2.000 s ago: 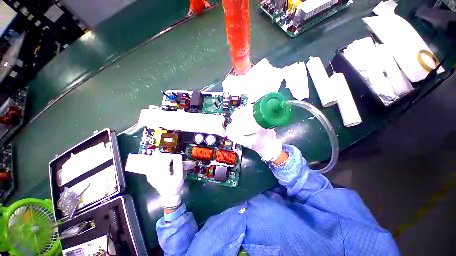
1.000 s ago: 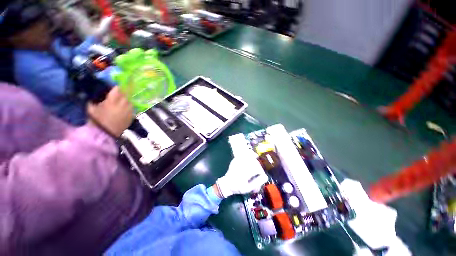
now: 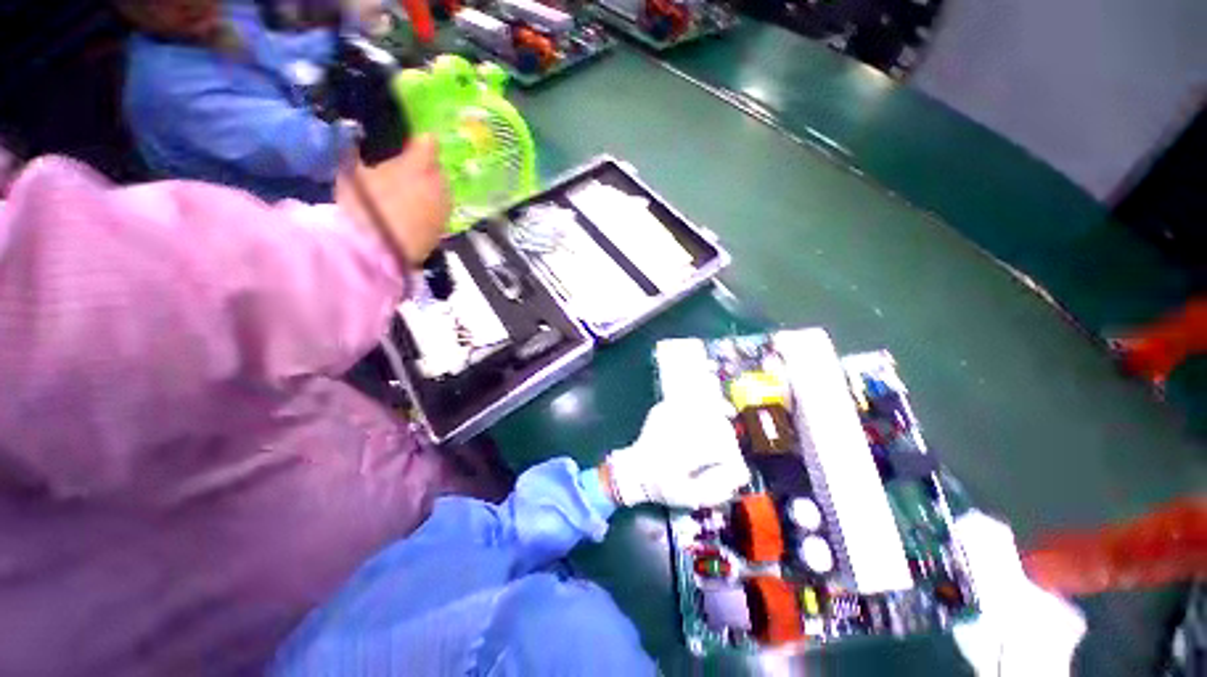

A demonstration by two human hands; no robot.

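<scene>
The green circuit board (image 3: 913,497) lies at a slant on the bench, right of centre. A long white heatsink (image 3: 854,463) runs across it, with two orange-copper chokes (image 3: 760,529) near its lower left side. My left hand (image 3: 682,456), in a white glove, lies over the board's left edge, against a pale flat piece (image 3: 686,364). The fingers are blurred and I cannot tell if they grip it. My right hand is not visible. White crumpled sheets (image 3: 1013,595) lie by the board's right corner.
An open silver-edged case (image 3: 592,341) stands left of the board, beside a green fan (image 3: 490,152). A person's pink sleeve (image 3: 199,304) and bare hand (image 3: 404,199) are over the left. Red-wrapped post (image 3: 1132,545) at right. Other boards (image 3: 530,40) lie at the back.
The view has shifted, so the case, fan and board sit further right. The neighbour's pink arm reaches further into view. My left hand stays at the board's left edge.
</scene>
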